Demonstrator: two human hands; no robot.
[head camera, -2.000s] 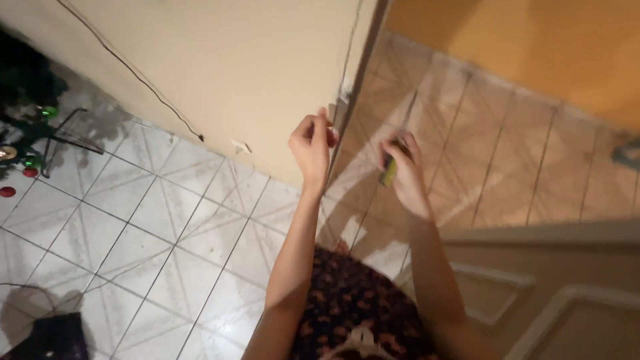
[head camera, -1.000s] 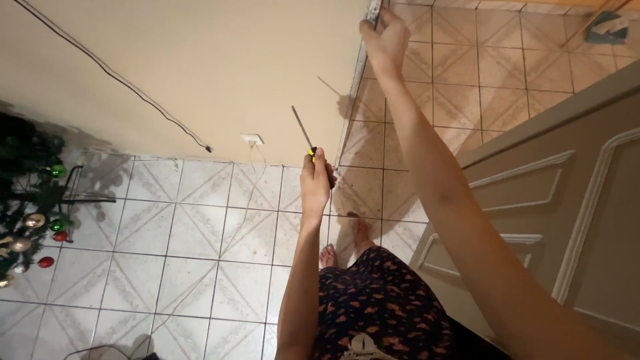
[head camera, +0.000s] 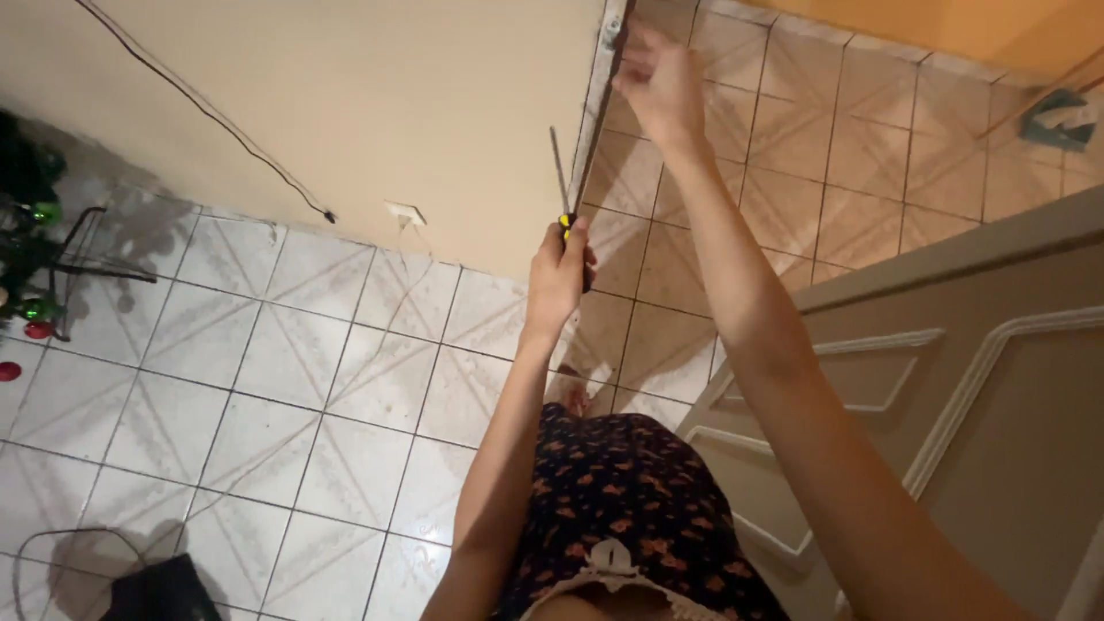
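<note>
My left hand (head camera: 561, 267) is closed around the black and yellow handle of a screwdriver (head camera: 559, 168), whose thin metal shaft points up along the cream wall. Higher and to the right, my right hand (head camera: 662, 82) is raised at the edge of the door frame (head camera: 595, 95), fingers partly bent and blurred near a small metal fitting (head camera: 612, 28) on that edge. Whether the right fingertips touch the frame or hold something small cannot be told.
A panelled door (head camera: 975, 388) stands on the right. On the left are a decorated Christmas tree (head camera: 26, 224), a hanging black cable (head camera: 216, 112) and a wall socket (head camera: 405, 213). A black object (head camera: 164, 591) lies on the tiled floor (head camera: 285, 388) at lower left.
Two seconds ago both hands were lower, near the frame's edge; my right hand has since gone up along it. The screwdriver shows in my left hand from one second ago.
</note>
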